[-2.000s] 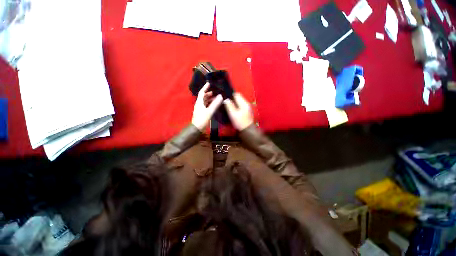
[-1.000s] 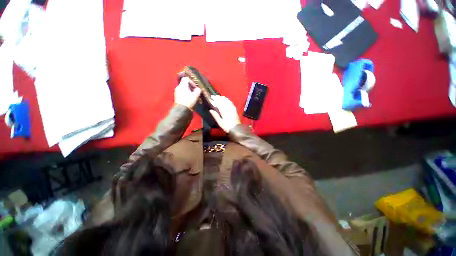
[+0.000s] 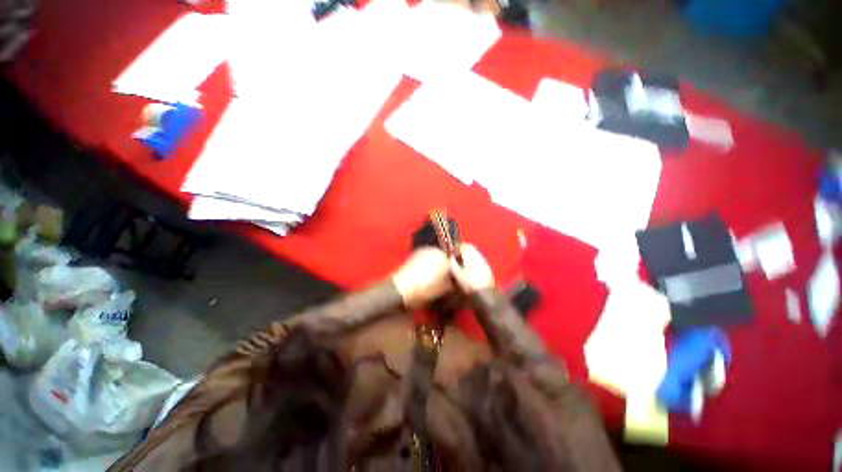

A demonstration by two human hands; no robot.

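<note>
A small dark handbag (image 3: pixel 441 229) with a light metallic zip line along its top is at the table edge, close to my body. My left hand (image 3: pixel 425 276) is on its left side and my right hand (image 3: pixel 473 269) is on its right side, both gripping it near the zip. The fingers are blurred. A dark smartphone (image 3: pixel 526 297) lies on the red cloth just right of my right forearm, partly hidden by it.
White sheets (image 3: pixel 295 120) lie at left and more (image 3: pixel 554 166) ahead. Blue tape dispensers stand at left (image 3: pixel 173 127) and right (image 3: pixel 692 369). Black flat pieces (image 3: pixel 697 267) and a yellow slip (image 3: pixel 646 419) lie right. Plastic bags (image 3: pixel 83 341) are on the floor at left.
The view has turned, so the table now runs diagonally. The phone was in my hands two seconds ago, then lay on the cloth. Both hands still hold the bag, now closer together.
</note>
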